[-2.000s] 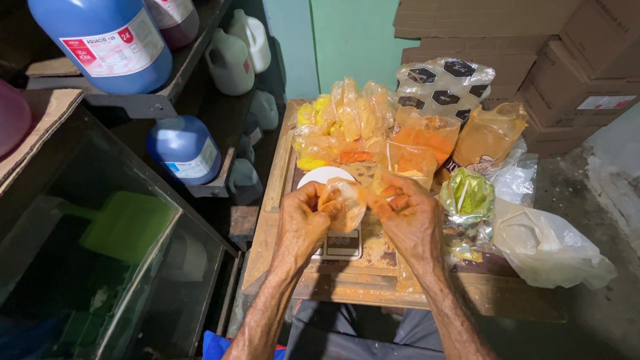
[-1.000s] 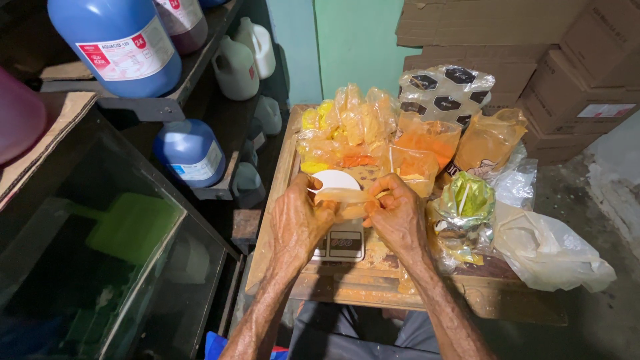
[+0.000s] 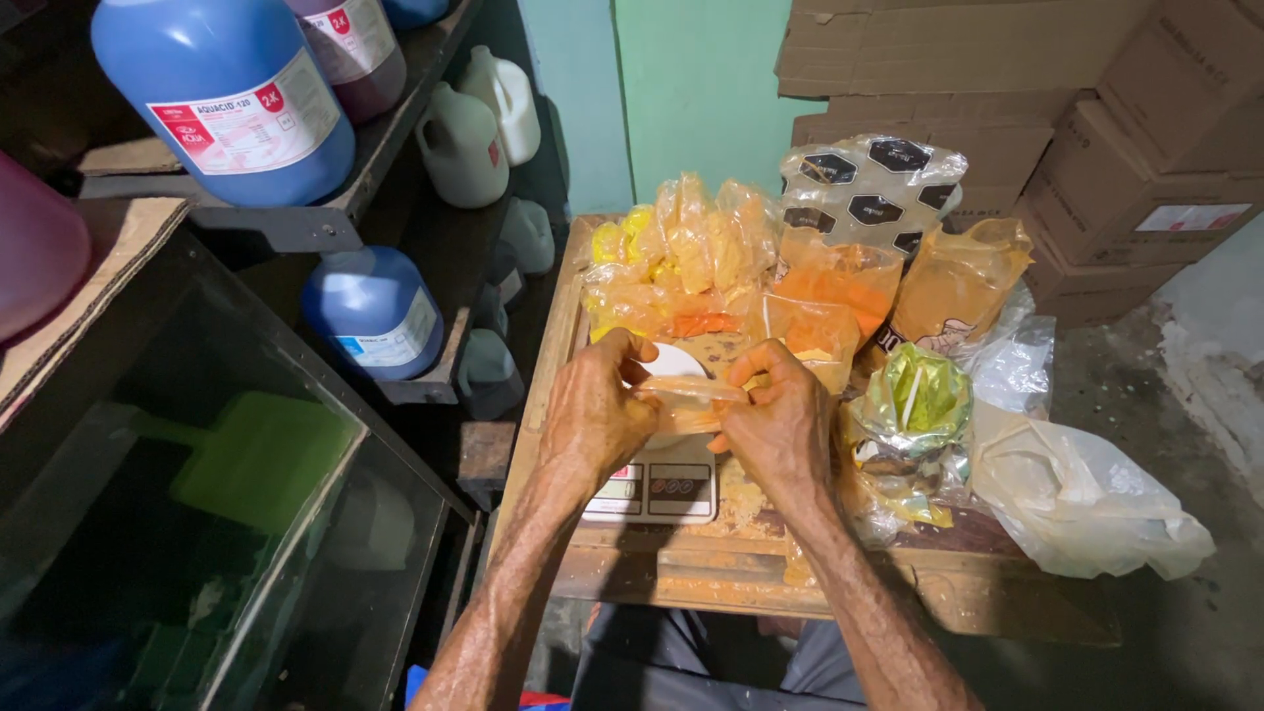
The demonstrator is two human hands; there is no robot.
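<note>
Between my hands a small clear plastic bag (image 3: 686,400), tinted orange, is stretched sideways above a white kitchen scale (image 3: 681,491). My left hand (image 3: 600,395) pinches its left end and my right hand (image 3: 775,410) its right end. The round white scale plate (image 3: 673,361) shows partly behind the bag. Beyond it lie knotted plastic bags of yellow powder (image 3: 691,242). An open bag of orange powder (image 3: 839,281) stands behind my right hand, with a smaller orange-stained bag (image 3: 815,336) before it. To the right is a green and gold foil-like package (image 3: 913,400).
A crumpled whitish plastic bag (image 3: 1076,494) hangs over the right edge of the wooden table (image 3: 681,573). A brown-tinted bag (image 3: 953,286) stands behind. Jugs of blue liquid (image 3: 237,99) fill the left shelf (image 3: 395,148), above a glass case (image 3: 197,494). Cardboard boxes (image 3: 1136,188) are stacked back right.
Two seconds ago the small bag was bunched up between my raised fingers. Now it is drawn out flat and roughly level between both hands.
</note>
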